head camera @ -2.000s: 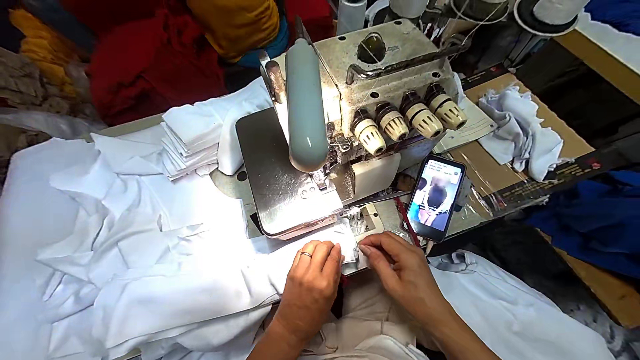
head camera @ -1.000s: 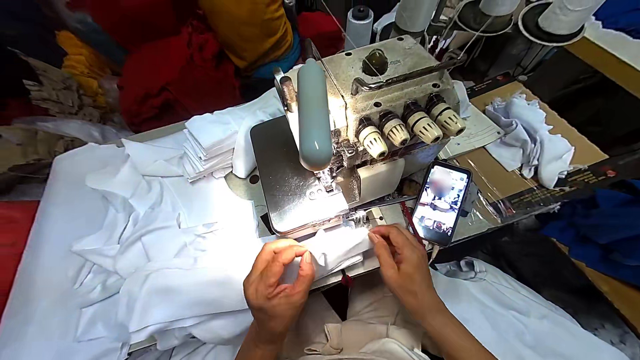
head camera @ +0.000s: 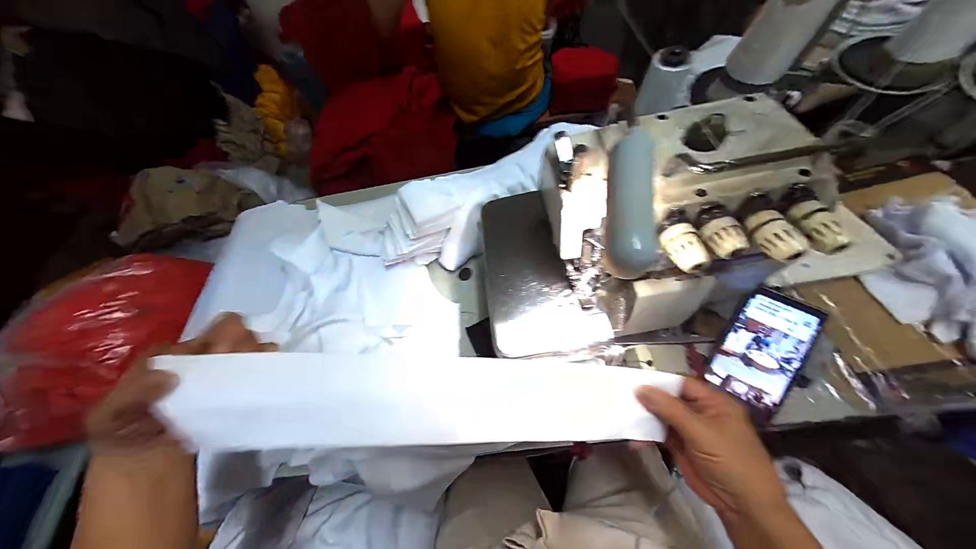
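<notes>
A long strip of white fabric (head camera: 419, 400) is stretched flat between my two hands, in front of an overlock sewing machine (head camera: 671, 191). My left hand (head camera: 164, 389), somewhat blurred, grips its left end. At the right end, the thumb and fingers of my right hand (head camera: 705, 427) pinch the cloth. Behind the strip is the machine's metal plate (head camera: 534, 282). White fabric pieces (head camera: 343, 293) lie rumpled on the left of the table, with a folded white stack (head camera: 423, 217) beyond them.
A lit smartphone (head camera: 766, 351) leans right of the machine, near my right hand. Crumpled white cloth (head camera: 926, 252) lies on cardboard (head camera: 877, 313) at the right. Thread cones (head camera: 778, 38) stand behind. A red plastic-wrapped bundle (head camera: 107, 335) is at the left. A person in a yellow top (head camera: 488, 57) is beyond.
My hands, close together near the machine's front edge before, have moved far apart, my left hand to the left. The white strip is now pulled out between them. The view has swung left.
</notes>
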